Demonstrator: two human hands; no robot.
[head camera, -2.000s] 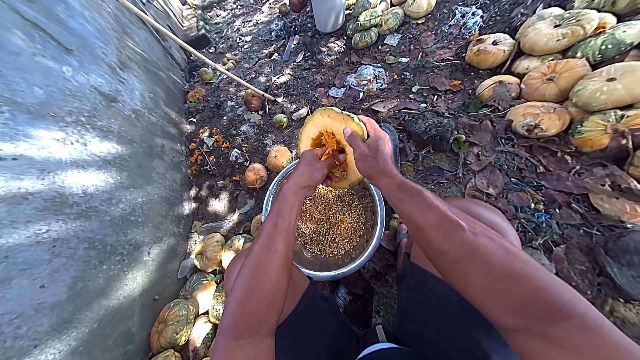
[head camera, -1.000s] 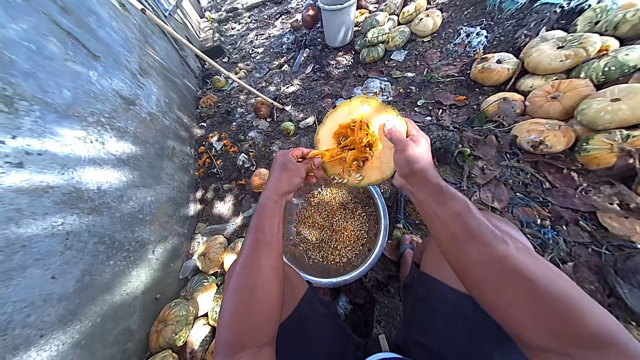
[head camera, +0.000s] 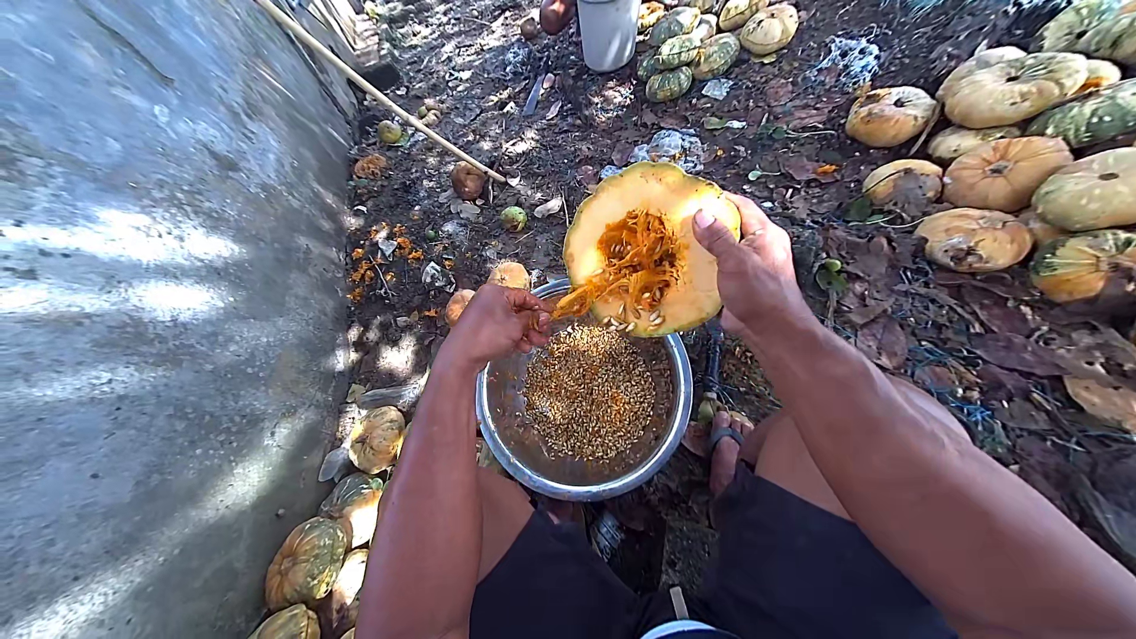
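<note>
My right hand (head camera: 754, 266) grips the right rim of a halved pumpkin (head camera: 692, 297), its cut face turned up toward me. Orange stringy pulp (head camera: 641, 253) with some pale seeds fills the hollow. Between the fingertips of my left hand (head camera: 504, 327) is a strand of this pulp, stretched from the hollow to the lower left. Below both hands stands a round metal basin (head camera: 679, 417) holding a heap of pumpkin seeds (head camera: 590, 395) with bits of orange pulp. The pumpkin half overhangs the basin's upper right rim.
A grey wall (head camera: 177, 266) runs along the left, with several pumpkins (head camera: 306, 561) at its foot. More pumpkins (head camera: 1007, 173) are piled at the right, others beside a grey bucket (head camera: 608, 35) at the top. A long stick (head camera: 382, 96) leans over leaf-strewn ground. My sandalled foot (head camera: 726, 444) is beside the basin.
Two seconds ago my left fingers were inside the pumpkin's hollow; now they are out to its left, pulling a strand of pulp. The pumpkin half's cut face has turned more toward me.
</note>
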